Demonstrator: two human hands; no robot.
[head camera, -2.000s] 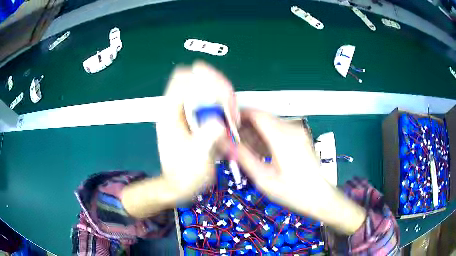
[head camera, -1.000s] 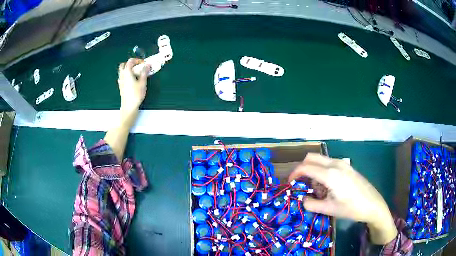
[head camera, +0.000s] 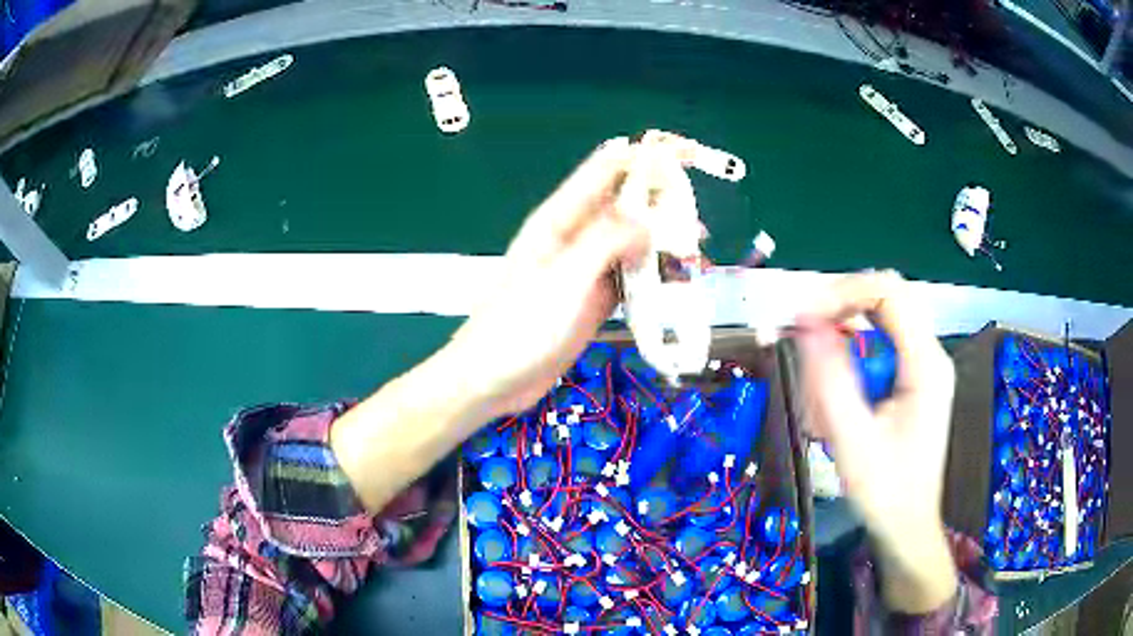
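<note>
My left hand (head camera: 547, 298) holds a white housing shell (head camera: 665, 267) upright above the back edge of the battery carton. Short wires with a white plug (head camera: 760, 247) stick out at its right side. My right hand (head camera: 888, 410), blurred, holds a blue battery pack (head camera: 873, 363) to the right of the shell, with a red lead and a small white connector at the fingertips. The hands are apart. The open battery carton (head camera: 799, 497) below is packed with blue packs, red leads and white plugs; some packs lie on their sides near its back.
A pale rail (head camera: 286, 283) runs between the bench and the green conveyor (head camera: 336, 186). White ovals (head camera: 447, 101) and wired shells (head camera: 185, 196) lie on the belt. A second battery carton (head camera: 972, 447) with a white strip (head camera: 1070, 501) stands at right. A white part (head camera: 823, 472) shows partly beside my right hand.
My left hand has moved from the belt's left side to the centre, bringing the white shell. My right hand has risen from the carton with a blue pack. Packs near the carton's back now lie tipped.
</note>
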